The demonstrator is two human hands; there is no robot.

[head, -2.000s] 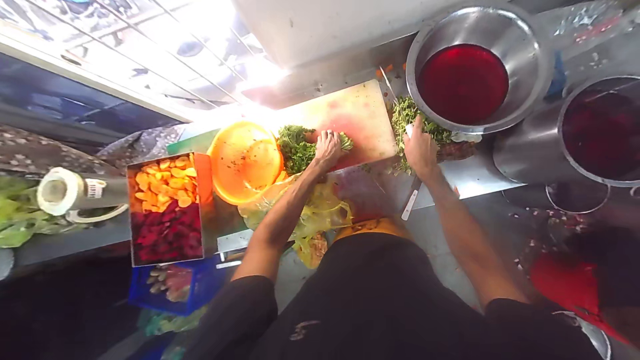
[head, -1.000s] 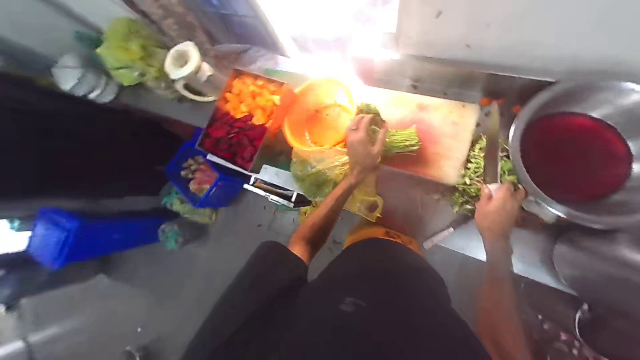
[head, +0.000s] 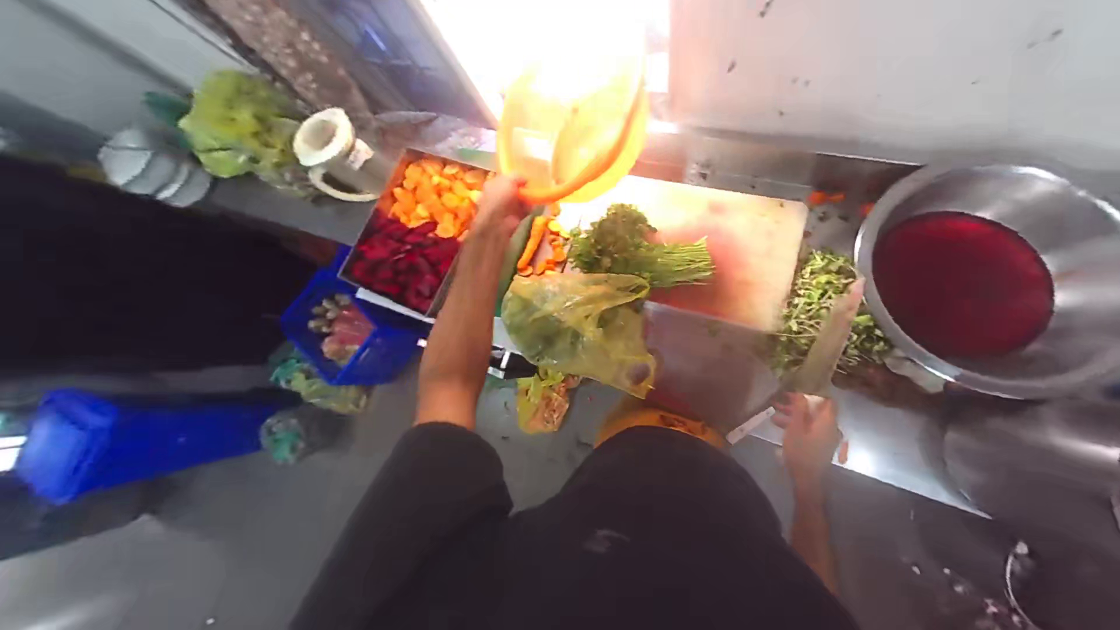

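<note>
My left hand grips the rim of an orange plastic basin, which is tilted up near the bright window. In my right hand is a knife with a broad blade, which points up over a heap of cut herbs. A bunch of green herbs lies on the cutting board, stems to the right. Orange pieces, probably carrot, lie by the board's left end. Just in front of the herbs rests a yellow-green plastic bag.
A metal tray of orange and dark red cut vegetables stands left. Beyond it is a white jug. A blue crate sits lower. A large steel bowl of red liquid stands right, and a small white-handled tool lies at the counter's edge.
My left hand has let go of the herb bunch and taken hold of the orange basin, now raised and tilted. My right hand, with the knife, has drawn back toward me. The view has shifted.
</note>
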